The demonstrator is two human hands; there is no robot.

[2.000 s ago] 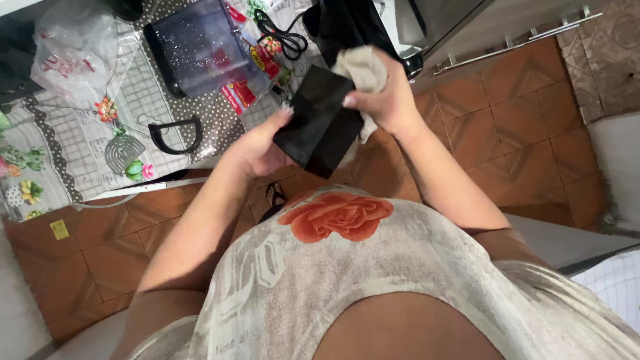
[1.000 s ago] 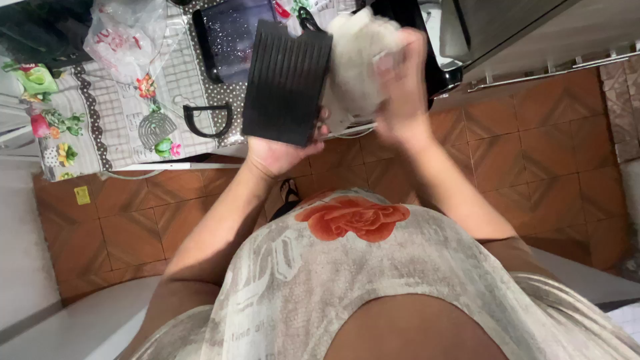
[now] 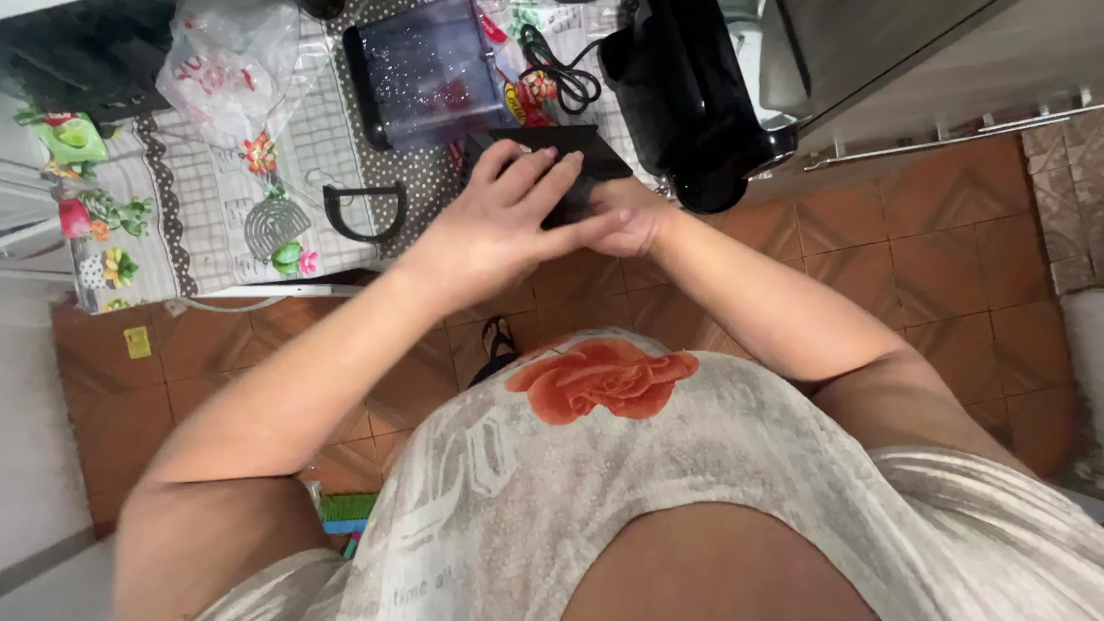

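A black plastic tray-like part (image 3: 569,145) is between my two hands at the table's front edge. My left hand (image 3: 517,203) lies over its near side with the fingers spread on it. My right hand (image 3: 625,220) is under and beside the part, mostly hidden by it and by the left hand. The pale cloth from the earlier frames does not show. Left of the hands, a black D-shaped plastic frame (image 3: 366,212) and a round grey grate (image 3: 276,228) lie on the patterned tablecloth (image 3: 211,185). Behind them is a clear bluish container with a black edge (image 3: 431,78).
A black appliance body (image 3: 690,95) stands at the right end of the table, with a black power cord (image 3: 561,73) beside it. A plastic bag (image 3: 233,69) and a green packet (image 3: 73,138) are at the left. Tiled floor (image 3: 828,250) and a metal-handled cabinet (image 3: 914,78) lie beyond.
The pale cloth that my right hand held is no longer visible. My left hand has come over the black part, which is tilted differently, and my right hand has moved in beneath it.
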